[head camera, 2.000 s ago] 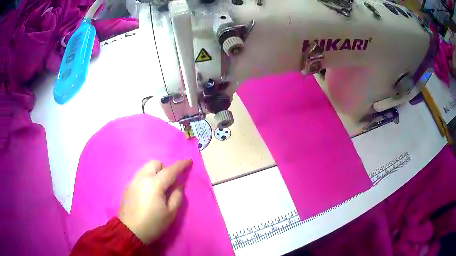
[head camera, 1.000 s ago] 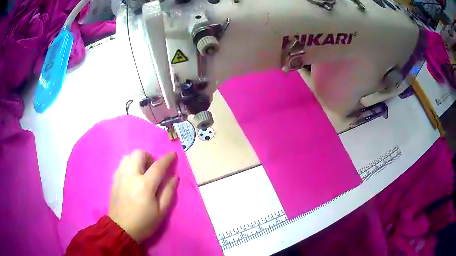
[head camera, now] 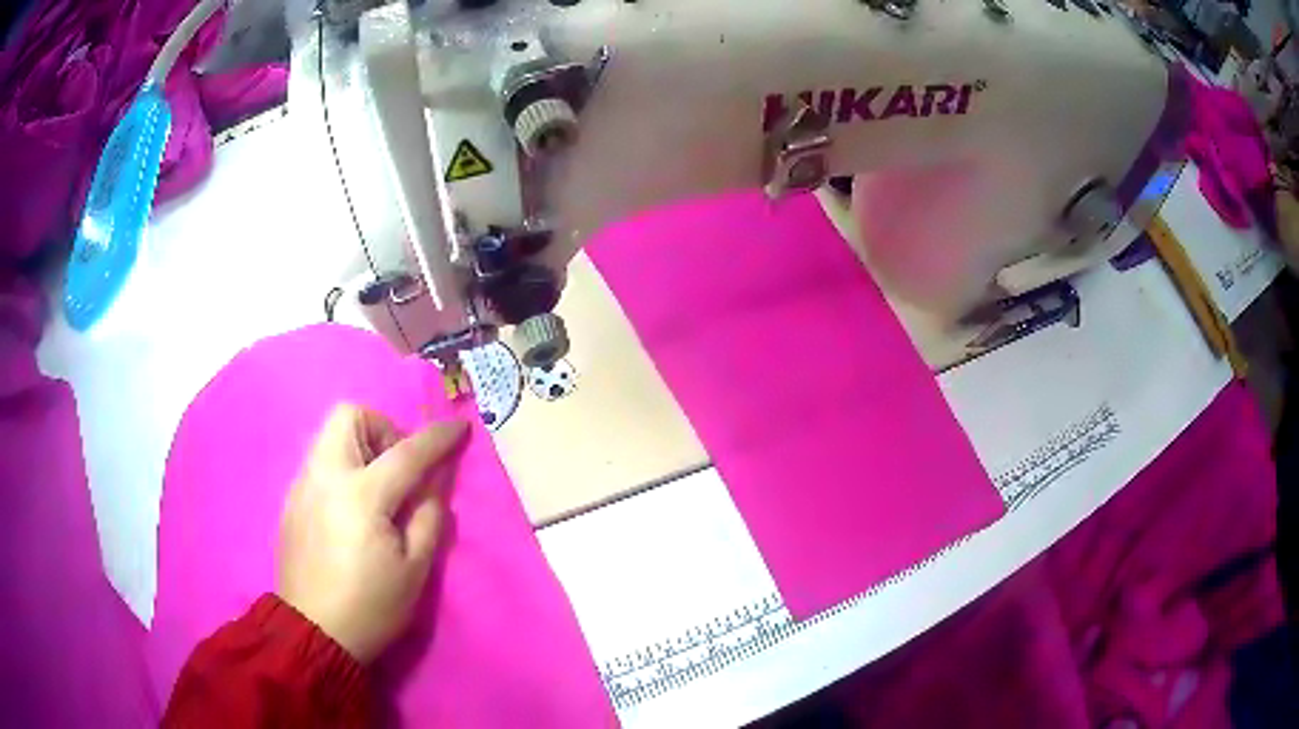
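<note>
A large bright pink panel [head camera: 242, 442] with a rounded top lies on the white table, its right edge at the brassy presser foot [head camera: 455, 385] of the cream-white sewing machine [head camera: 670, 128]. My left hand [head camera: 363, 527], in a red sleeve, rests on the panel just below the foot. Its fingers are bent and partly apart, with one fingertip close to the panel's right edge. Its underside is hidden, and I see no cloth pinched. My right hand is not in view.
A smooth pink strip [head camera: 812, 427] lies under the machine arm and reaches the table's front edge. A printed ruler [head camera: 684, 648] runs along that edge. A light-blue controller [head camera: 121, 207] hangs at the left. Pink fabric heaps [head camera: 1140, 598] surround the table. A yellow-brown stick [head camera: 1194, 292] lies right.
The whole scene has shifted left in the picture as the view moved. My left hand stays on the panel near the foot, its fingers slightly more bent. The strip stays under the arm.
</note>
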